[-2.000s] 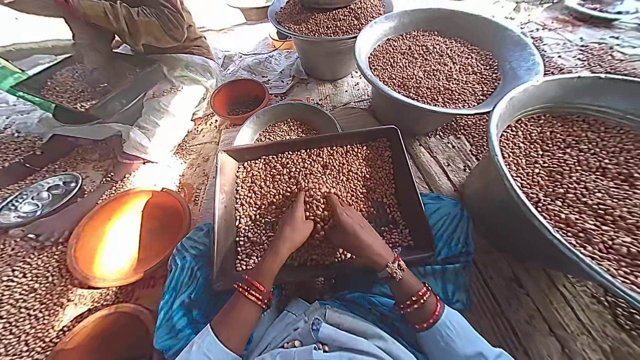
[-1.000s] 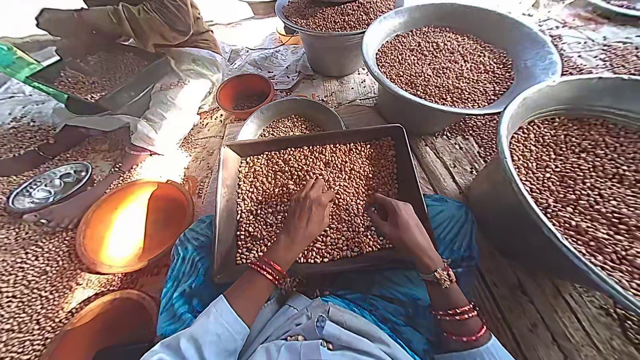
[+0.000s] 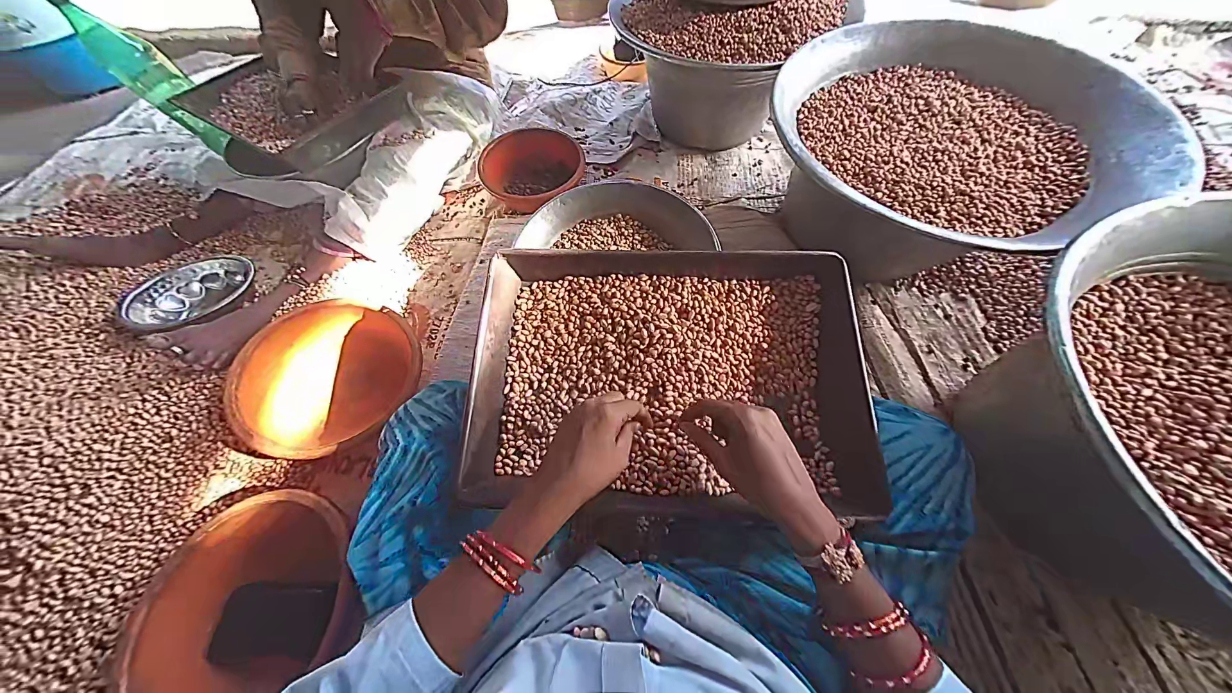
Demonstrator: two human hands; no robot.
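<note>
A rectangular metal tray point(image 3: 861, 385) rests on my lap, spread with small brown nuts or seeds point(image 3: 654, 337). Over its near half, my left hand point(image 3: 597, 438) is bent down at the nuts with the fingers drawn together; whether it holds one is hidden. My right hand point(image 3: 746, 443) is close beside it, thumb and forefinger curled toward each other just above the nuts, and I cannot tell if anything is between them. The fingertips of the two hands nearly meet but stay apart.
Large metal tubs of nuts point(image 3: 1136, 144) stand at the right, another tub point(image 3: 707, 106) behind. A metal bowl point(image 3: 693, 217) touches the tray's far side. Orange basins point(image 3: 395, 375) and a steel dish point(image 3: 231, 279) lie left, among spread nuts. Another person point(image 3: 433, 34) works at a tray, upper left.
My hands, wider apart a second ago, have come closer together over the tray's near half. The left one has drawn back toward me from the middle of the nuts.
</note>
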